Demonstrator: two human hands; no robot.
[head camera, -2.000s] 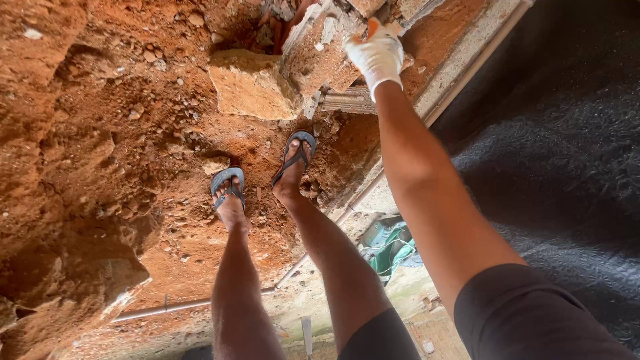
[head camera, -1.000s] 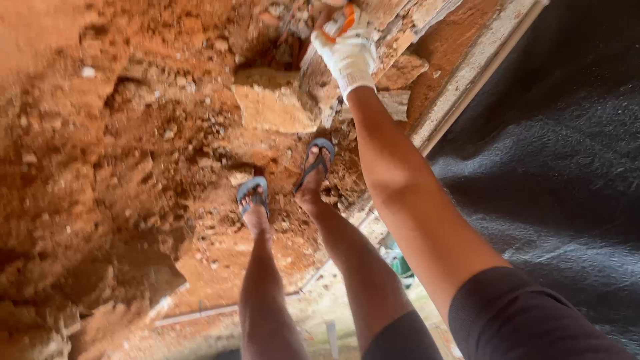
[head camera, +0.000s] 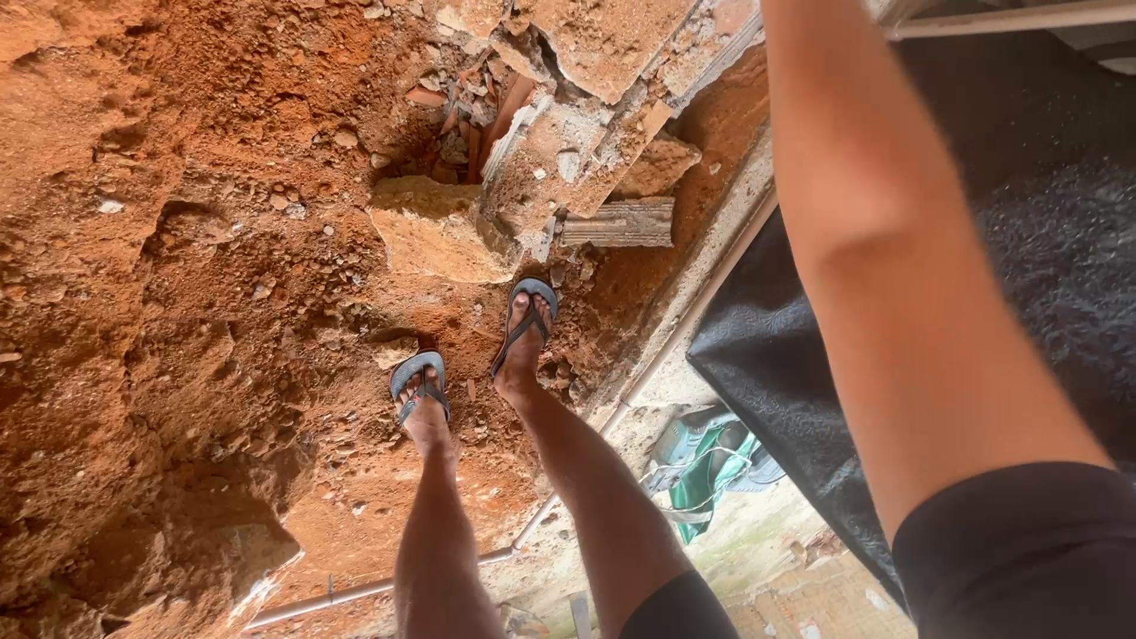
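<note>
Neither of my hands shows in the head view. My bare right forearm and elbow, below a dark sleeve, reach up the right side and leave the frame at the top edge, so the hand is hidden beyond it. Left of the arm lie broken masonry slabs (head camera: 603, 44), a large tan block (head camera: 444, 231) and a grooved piece of hollow brick (head camera: 621, 222). My feet, in grey and black flip-flops (head camera: 532, 311), stand on reddish soil below the block.
Rough, uneven earth (head camera: 222, 293) spreads on the left. A thin pipe (head camera: 319, 599) runs along the lower edge of the dirt. Black plastic sheeting (head camera: 763, 337) hangs at the right, beside a pale ledge (head camera: 710, 240). Green material (head camera: 710, 479) lies near the sheet's corner.
My right hand, in a white glove with something orange at it, was over the rubble in both earlier frames. It has since passed out of view at the top.
</note>
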